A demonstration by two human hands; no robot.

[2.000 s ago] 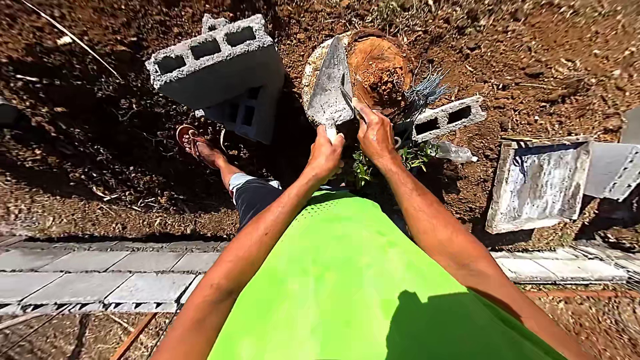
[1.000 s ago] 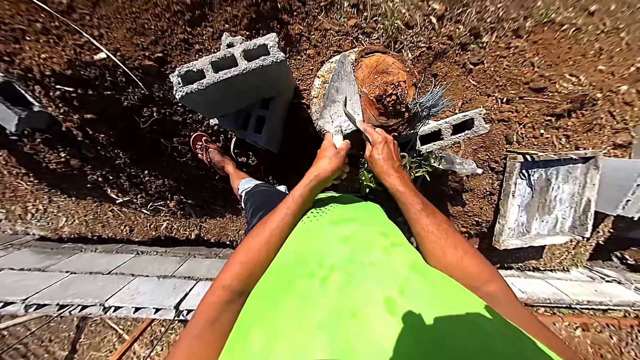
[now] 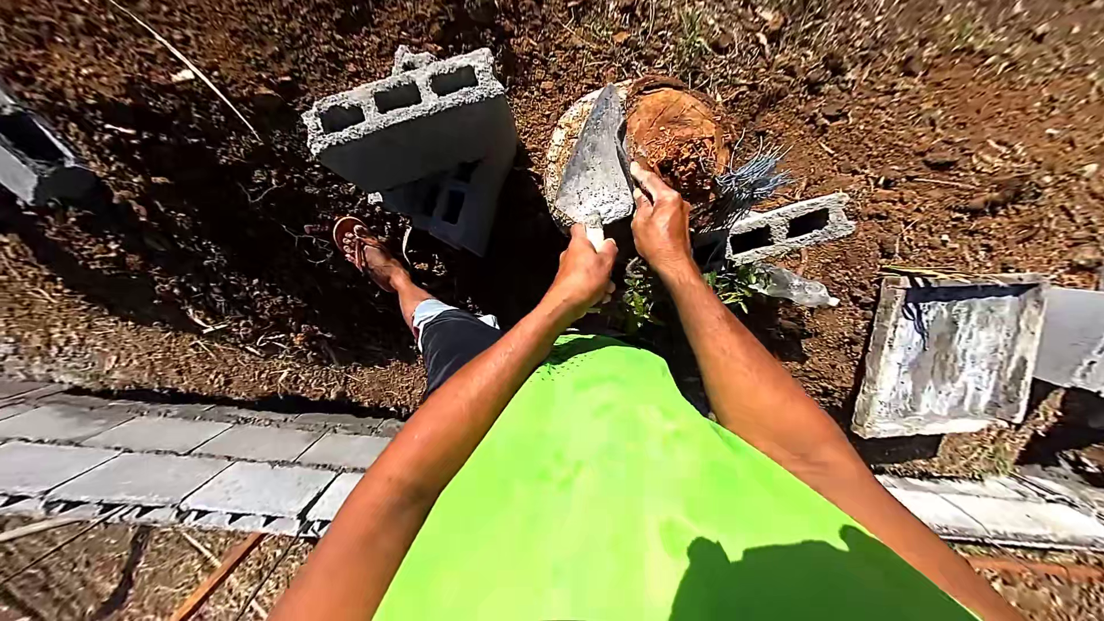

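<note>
My left hand (image 3: 586, 269) grips the pale handle of a pointed masonry trowel (image 3: 597, 164). Its grey, speckled blade points away from me, over a round cut stump (image 3: 677, 129) with a pale rim. At the blade's right edge is my right hand (image 3: 660, 216), fingers curled; a dark slim piece shows by its fingertips, and whether it is held is hard to tell. A bundle of bluish wire (image 3: 752, 179) lies against the stump's right side.
Hollow concrete blocks (image 3: 414, 129) stand left of the stump; another block (image 3: 793, 228) lies to its right, beside a clear plastic bottle (image 3: 798, 286). A mortar-stained wooden tray (image 3: 956, 354) is at right. A low block wall (image 3: 142, 479) runs across behind my body.
In the earlier frames a dark, slim tool crosses the lower blade from my right hand; now the dark piece is at the blade's right edge. My left hand still has the trowel.
</note>
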